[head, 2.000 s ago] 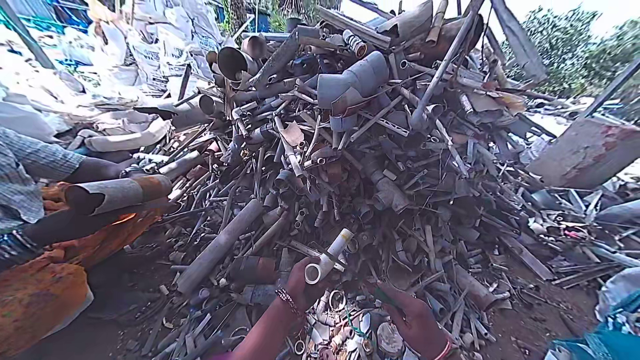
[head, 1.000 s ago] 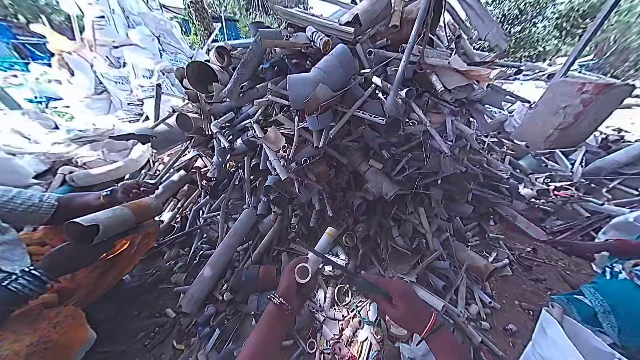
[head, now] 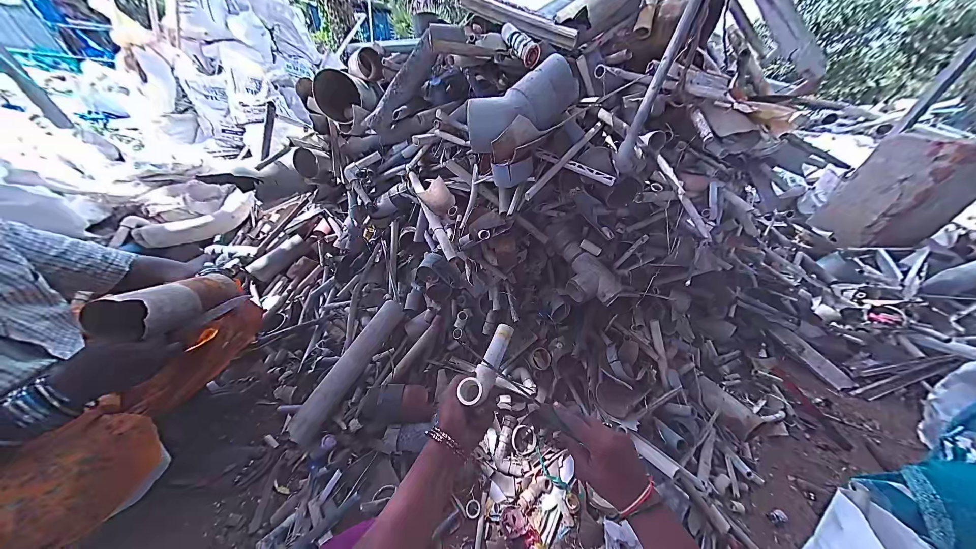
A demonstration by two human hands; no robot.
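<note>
My left hand (head: 463,415) is closed around a white plastic pipe fitting (head: 496,352), whose round open end faces me and whose longer arm points up and away. In my right hand (head: 598,450) is a dark, thin tool (head: 555,418), probably a blade; its far end runs toward the fitting, and whether the two touch is unclear. Below and between my hands lie small white plastic pieces (head: 534,496), among them a white ring (head: 524,439). A large heap of scrap plastic pipes (head: 534,252) rises just beyond both hands.
At the left, a co-worker in a checked sleeve (head: 69,255) holds a wide grey pipe (head: 171,305) over orange cloth (head: 84,473). A long grey pipe (head: 347,370) leans on the heap. White sacks (head: 236,69) stand behind left; a broad slab (head: 903,187) and teal cloth (head: 915,496) are at the right.
Between one second ago and now, the dark tool in my right hand has swung from across the fitting to a lower place beside it. The fitting stays in my left hand.
</note>
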